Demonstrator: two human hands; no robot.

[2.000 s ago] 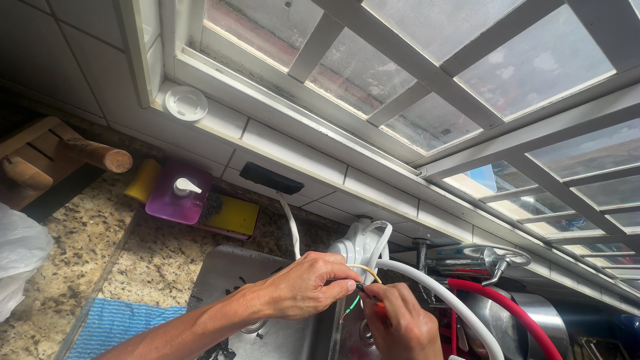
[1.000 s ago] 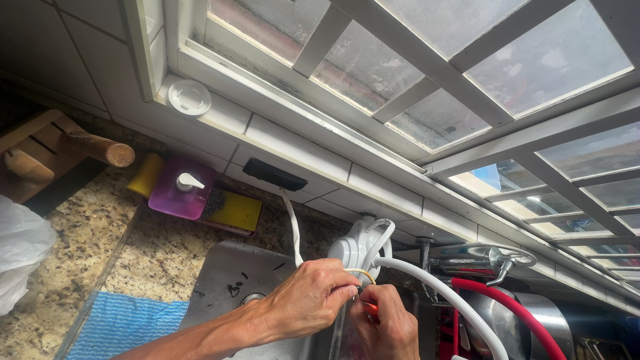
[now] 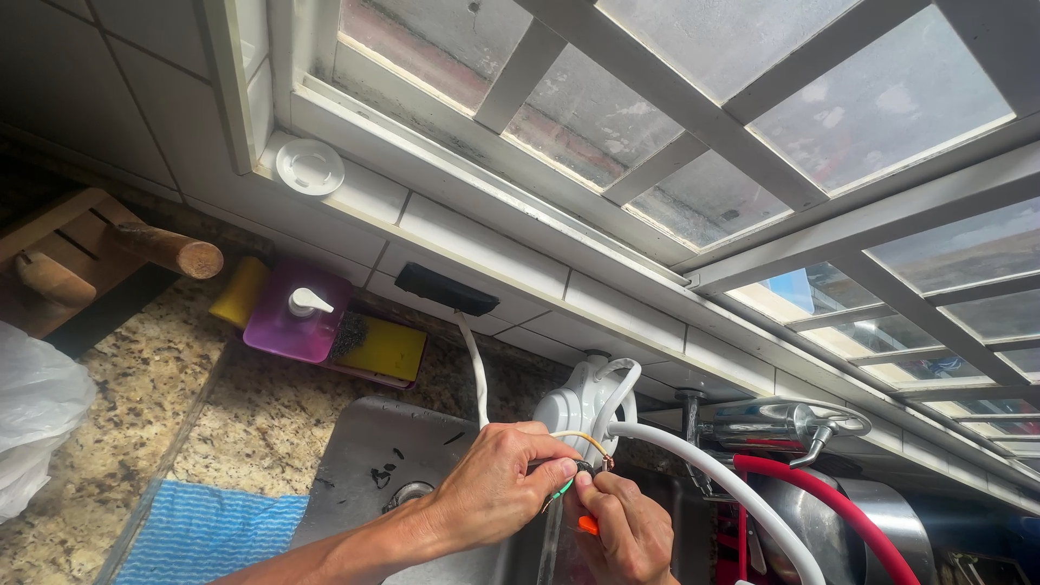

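Observation:
Over the steel sink, my left hand pinches the end of a white cable that comes out of a black-covered spot on the tiled wall. A light wire with a bare copper end arches above the fingertips, and a green wire pokes out below them. My right hand meets the left at a small dark piece. An orange thing, perhaps a tool's handle, shows in its fingers; the rest of it is hidden. Just behind the hands is a white electric faucet.
A purple soap dispenser and a yellow sponge stand by the wall. A blue striped cloth, a plastic bag and a wooden knife block are at left. White and red hoses arch at right, near metal pots.
The copper-ended wire now stands out above my fingers, and the green wire, hidden one second ago, shows below them. Both hands remain together over the sink.

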